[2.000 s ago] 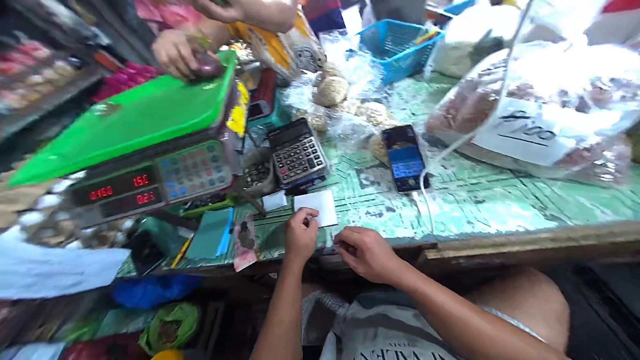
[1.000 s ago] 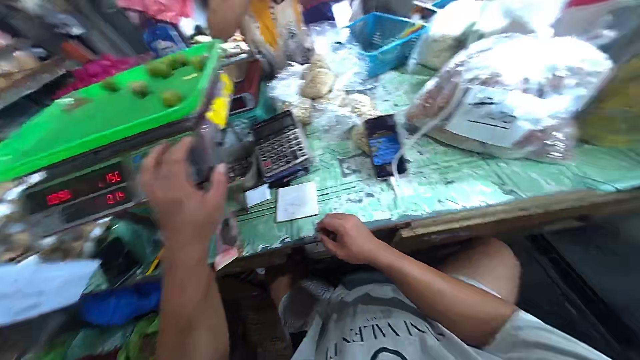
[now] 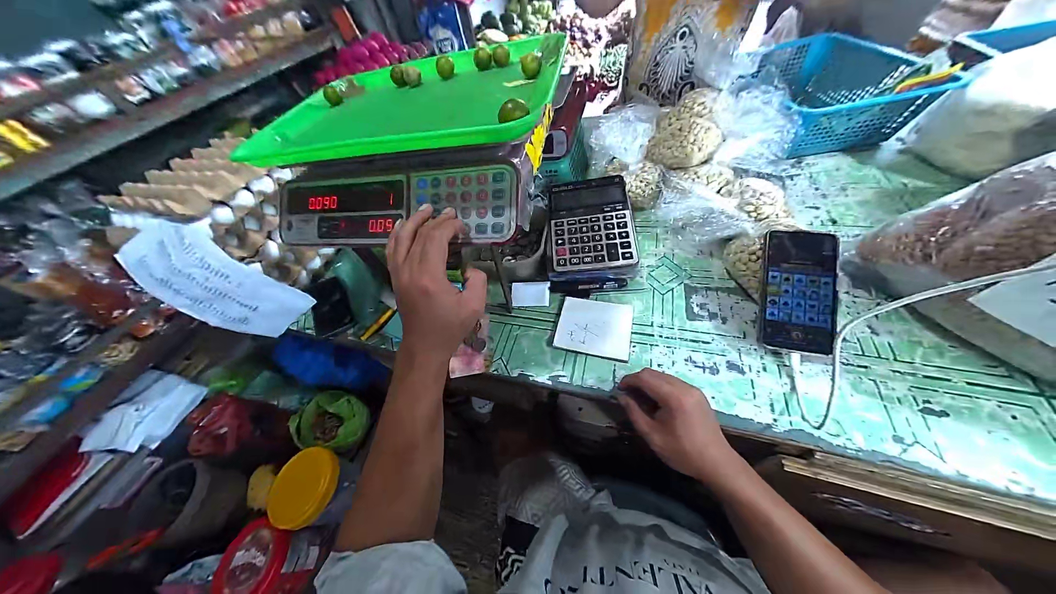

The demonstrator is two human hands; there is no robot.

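Observation:
My left hand [image 3: 433, 276] has its fingertips on the keypad of the digital price scale [image 3: 400, 206], thumb apart, holding nothing. On the scale's green tray [image 3: 412, 107] lie several small green citrus fruits [image 3: 512, 110]. Curled at the counter's front edge is my right hand [image 3: 672, 417]; whether something small is inside it cannot be seen. A white paper pad [image 3: 593, 327] lies between the hands, with a calculator [image 3: 591, 227] behind it. To the right, a phone [image 3: 799, 290] with a white cable lies against a plastic bag of pale nuts or beans [image 3: 747, 256].
Bagged goods [image 3: 685, 136] and a blue plastic basket [image 3: 850, 91] stand at the back of the counter [image 3: 693, 355]. A large filled plastic bag [image 3: 949, 239] is at the right. Egg trays [image 3: 206, 186] sit left of the scale; jars with yellow [image 3: 304, 487] and red lids are below.
My left hand has gone from the paper pad to the scale's keypad. Green fruits now lie on the tray, where another person's hand held a dark round item. The scale's red digits have changed.

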